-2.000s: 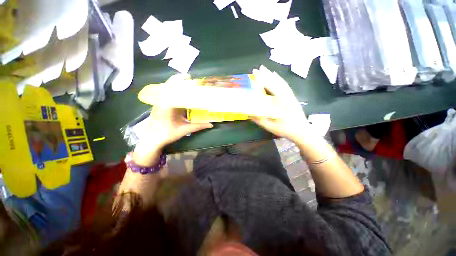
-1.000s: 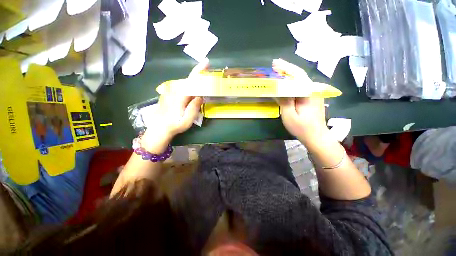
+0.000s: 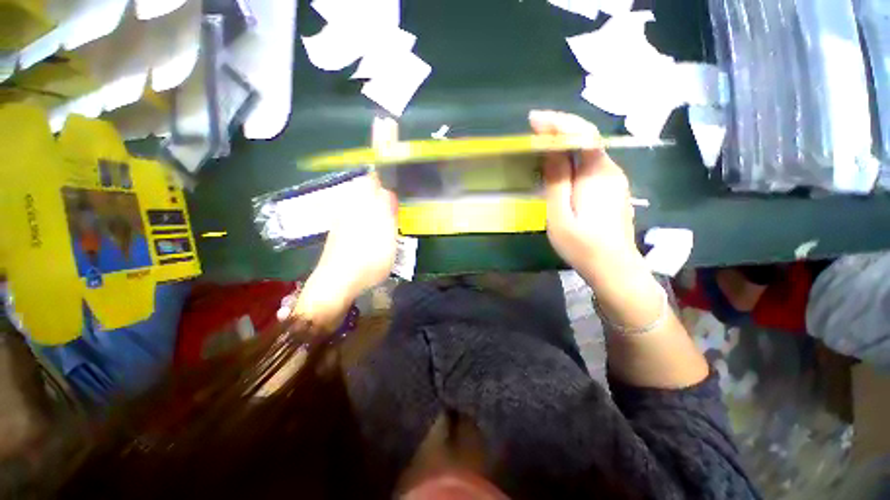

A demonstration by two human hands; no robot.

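Observation:
A yellow retail box (image 3: 472, 216) is in front of me over the green bench, its long lid flap (image 3: 449, 148) raised and blurred, its inside partly showing. My left hand (image 3: 363, 229) holds the box's left end. My right hand (image 3: 597, 210) holds its right end, with fingertips behind the lid flap. A bagged device (image 3: 310, 208) in shiny clear plastic lies left of the box, partly under my left hand. A small white label with a barcode (image 3: 405, 258) shows beside my left hand.
Open box blanks (image 3: 117, 234) stand at the left, with white flaps behind. White paper pieces (image 3: 398, 78) lie in ragged piles on the bench (image 3: 478, 63). Clear plastic trays (image 3: 790, 98) are stacked at the right. A yellow strip (image 3: 214, 234) lies at the left.
The raised lid flap has tilted and now shows as a thin yellow edge, with more of the box's inside in view. More of the bagged device and the barcode label shows.

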